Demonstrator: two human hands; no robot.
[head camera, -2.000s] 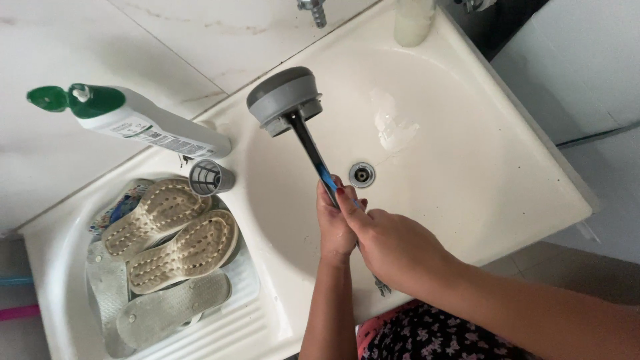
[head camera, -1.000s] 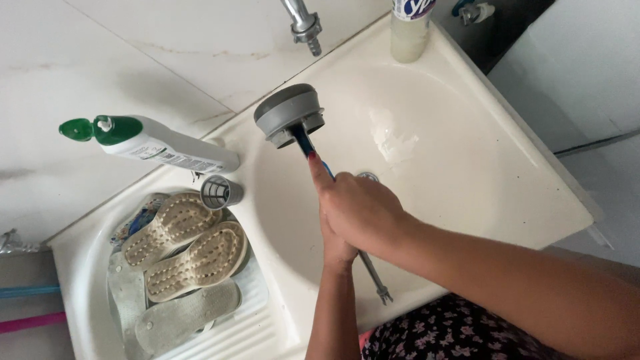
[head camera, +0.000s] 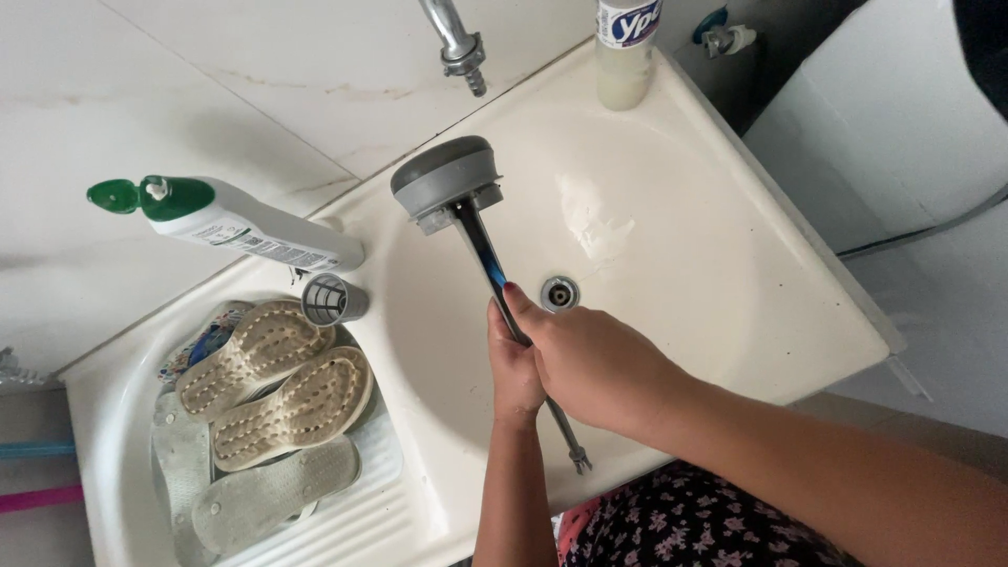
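Observation:
A long dark part with a round grey head (head camera: 446, 177) and small prongs at its lower end, perhaps a washing machine agitator or filter part, slants over the sink basin (head camera: 693, 236). My left hand (head camera: 516, 366) is wrapped around its shaft from the left. My right hand (head camera: 591, 358) closes on the same shaft from the right, its thumb stretched along it beside a blue patch. Both hands touch each other. Below and right of the round head lies the metal drain (head camera: 560, 294). The palm and several fingers of my left hand are partly hidden.
A white bottle with an open green cap (head camera: 260, 228) and a grey slotted cup (head camera: 335, 300) stand on the sink's ledge. Sandals (head camera: 295, 409) and flip-flops (head camera: 268, 492) lie on the ribbed side. A tap (head camera: 461, 51) hangs above; a bottle of pale liquid (head camera: 624, 71) stands at the back corner.
My right hand's extended digit has drawn back from near the round head to lower on the shaft. Both hands still hold the part. The view has shifted somewhat, showing more of the tap.

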